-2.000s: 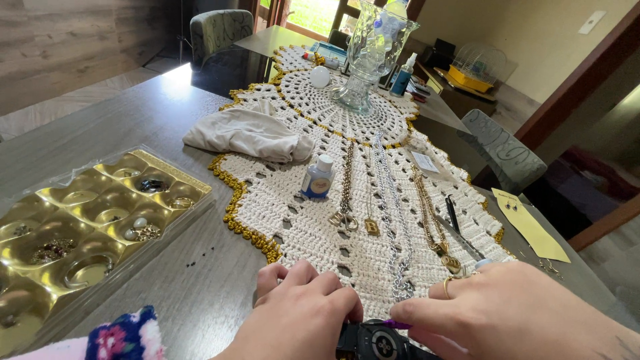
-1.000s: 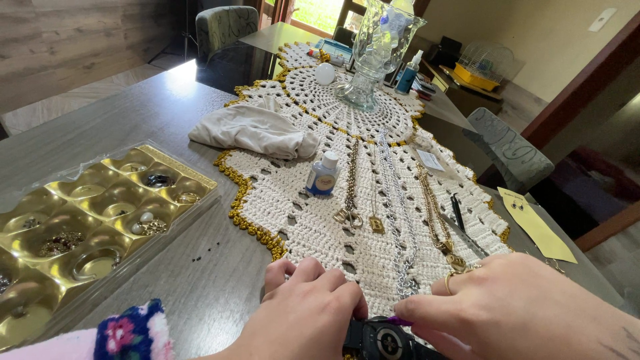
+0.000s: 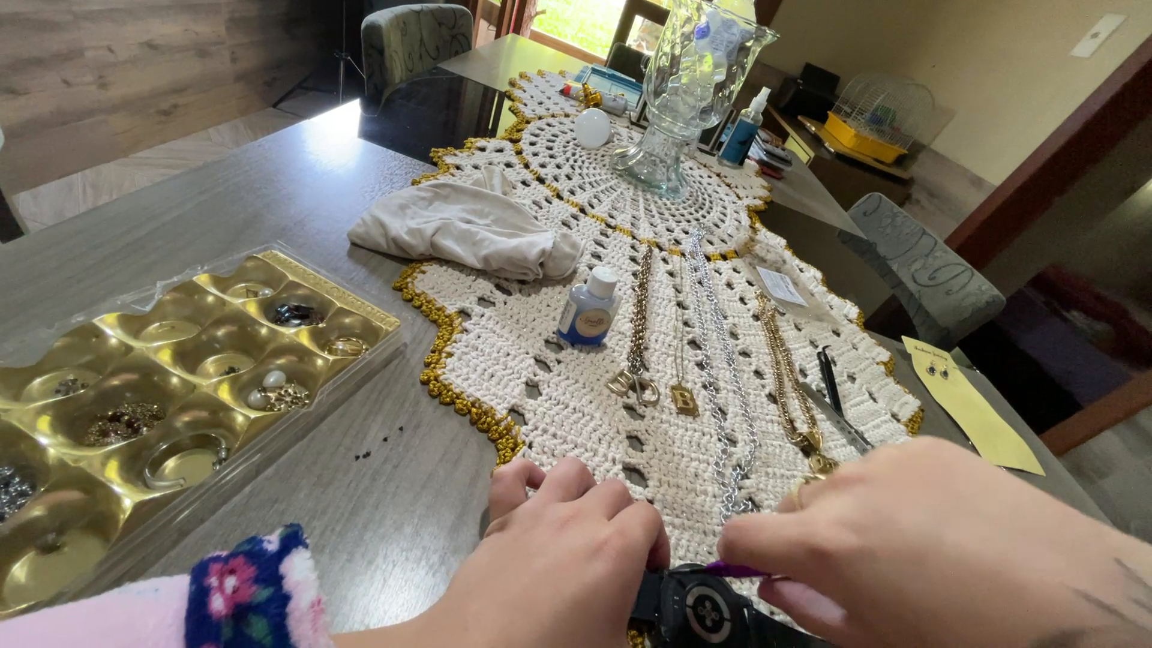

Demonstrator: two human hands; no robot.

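Note:
A black smartwatch (image 3: pixel 706 612), its sensor back turned up, lies at the bottom edge on the white crocheted runner (image 3: pixel 576 405). My left hand (image 3: pixel 558 558) is closed around the watch's left strap. In my right hand (image 3: pixel 900 540) is a slim purple tool (image 3: pixel 733 570), whose end meets the watch's upper edge; the rest of it is hidden by my fingers. Above my hands lie gold-coloured chains (image 3: pixel 787 378), a silver-coloured chain (image 3: pixel 720 387) and a chain with a letter pendant (image 3: pixel 685 399). A small bottle of blue liquid (image 3: pixel 589 308) stands upright farther up.
A gold plastic tray (image 3: pixel 180 360) with jewelry parts is at left. A beige cloth (image 3: pixel 463 225) lies near the bottle. Beyond are a glass vase (image 3: pixel 684 99) and a spray bottle (image 3: pixel 743 130). Black tweezers (image 3: pixel 829 382) and a yellow card with earrings (image 3: pixel 976 405) are at right.

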